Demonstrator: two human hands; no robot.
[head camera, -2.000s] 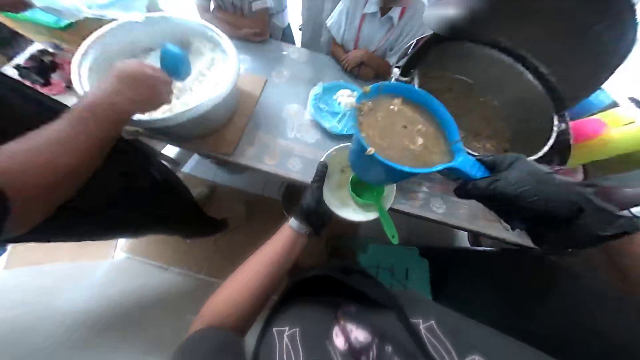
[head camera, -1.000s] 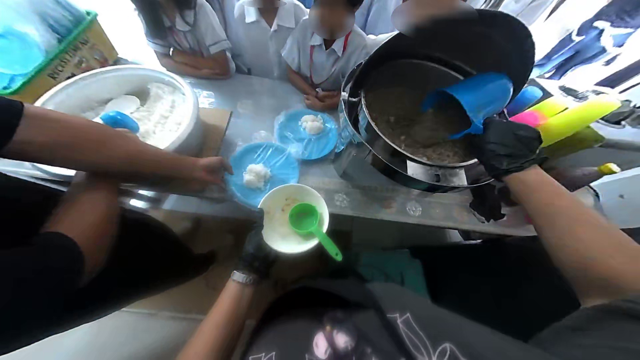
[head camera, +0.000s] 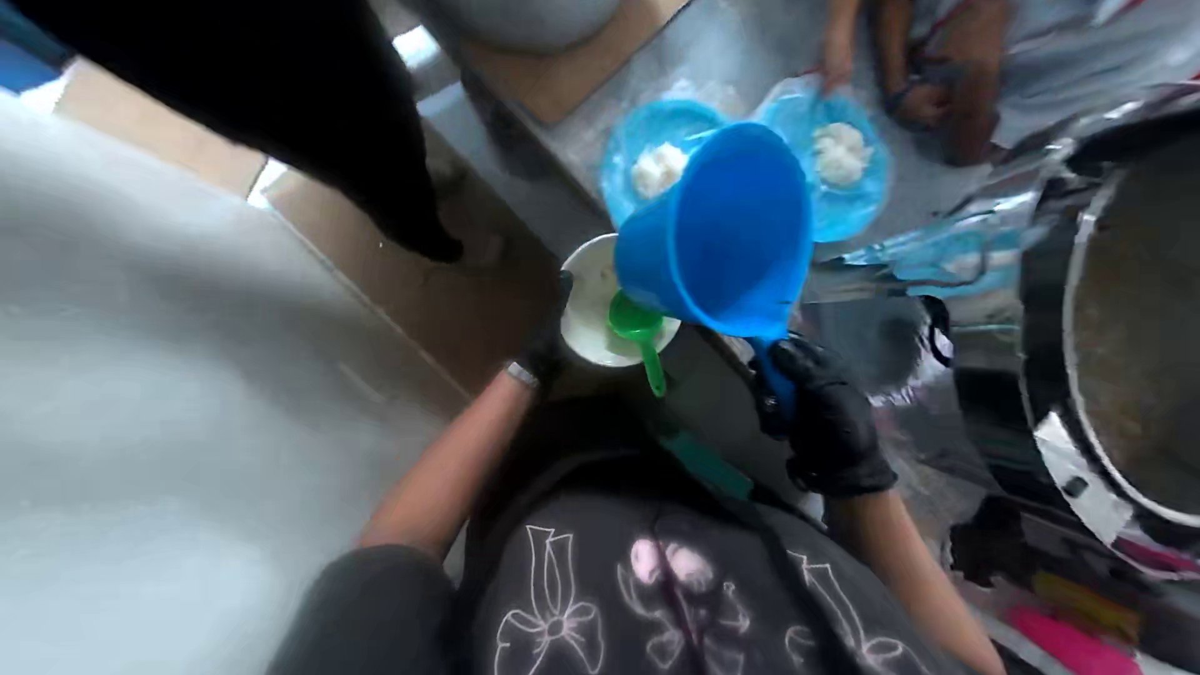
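My right hand (head camera: 830, 422), in a black glove, grips the handle of a blue plastic dipper (head camera: 741, 225). The dipper is tilted, its wide mouth facing the camera, over the right side of a white bowl (head camera: 583, 323). My left hand (head camera: 548, 333), also gloved, holds the bowl by its left rim. A green plastic ladle (head camera: 637, 323) rests in the bowl with its handle over the rim. Behind the dipper are two plastic-covered blue plates, a left plate (head camera: 619, 141) and a right plate (head camera: 867, 202), each with white rice.
A large pot (head camera: 1045, 309) of brown food stands at the right. A big metal basin (head camera: 534, 19) sits on cardboard (head camera: 562, 80) at the top. Another person's hand (head camera: 837, 61) touches the right plate, with folded arms beside it. A person's dark clothing (head camera: 281, 103) fills the upper left.
My right hand has brought the blue dipper from the pot to the bowl. The other person's hand at the left plate is out of sight. The view has turned strongly.
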